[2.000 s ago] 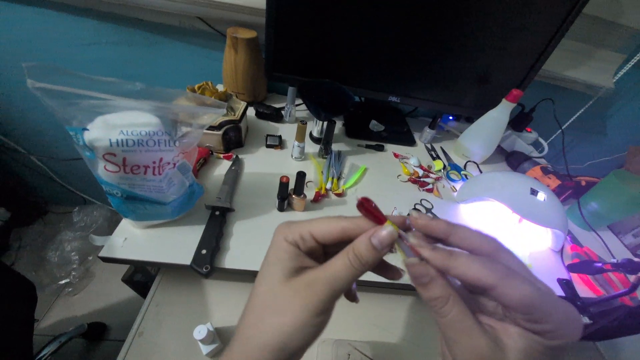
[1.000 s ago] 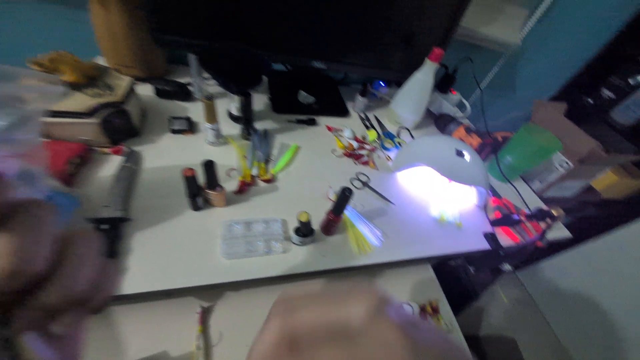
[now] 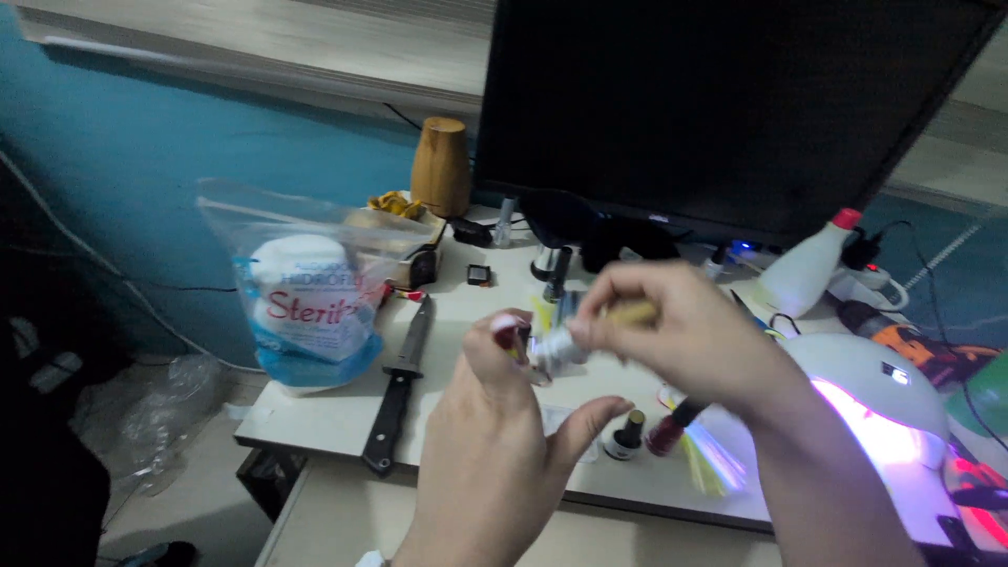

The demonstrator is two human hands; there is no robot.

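Observation:
My left hand (image 3: pixel 492 425), thumb spread to the right, holds a small red and white object (image 3: pixel 508 331) between its fingers; blur hides its exact kind. Close to its right, my right hand (image 3: pixel 669 331) grips a small white bottle (image 3: pixel 561 346) with a gold-coloured part (image 3: pixel 632 313) showing among the fingers. Below the hands on the white desk stand a small bottle with a dark cap (image 3: pixel 624 439) and a dark red polish bottle (image 3: pixel 665 435). Yellow and pale strands (image 3: pixel 713 461) lie beside them. A glowing white curing lamp (image 3: pixel 866 394) is at the right.
A sheathless knife (image 3: pixel 398 394) lies left of my hands, beside a plastic bag of cotton (image 3: pixel 311 315). Behind are a wooden vase (image 3: pixel 441 167) and a large monitor (image 3: pixel 709 102). A white squeeze bottle (image 3: pixel 807 264) and an orange drill (image 3: pixel 917 339) are at the right.
Two seconds ago both hands were together at a small red-tipped object; now my right hand holds a white bottle. The view swung away and back.

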